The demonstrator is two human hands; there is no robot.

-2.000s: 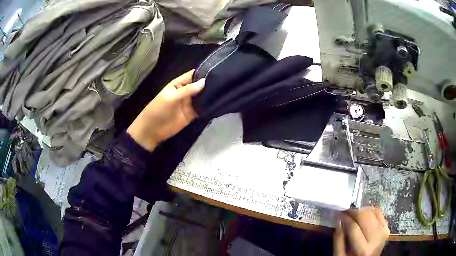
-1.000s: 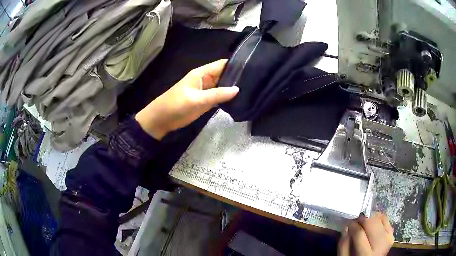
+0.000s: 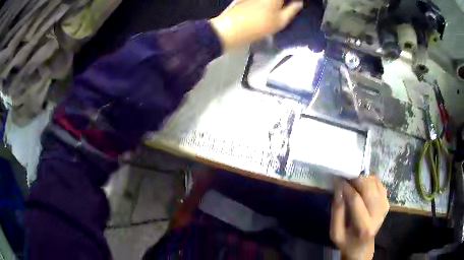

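My left hand (image 3: 252, 23) is blurred at the top edge, with part of its fingers cut off. It lies over dark cloth (image 3: 305, 25) beside the sewing machine; whether it grips the cloth cannot be told. My right hand (image 3: 358, 216) is curled at the table's front edge, fingertips at the lower right corner of the white-framed band folder (image 3: 325, 147). What is between those fingers is hidden. A bent wire guide (image 3: 248, 73) and a bright metal plate (image 3: 295, 76) show left of the folder.
The sewing machine head (image 3: 356, 20) stands upper right. Yellow-green-handled scissors (image 3: 424, 172) and a red-handled tool (image 3: 441, 109) lie far right. A grey-khaki cloth pile (image 3: 30, 61) is upper left. The table's wooden edge (image 3: 244, 172) curves along the front.
My left hand has moved up and away from me, and its hold on the seamed band is no longer visible. The dark cloth has left the area beside the folder. The right hand stays at the folder's corner.
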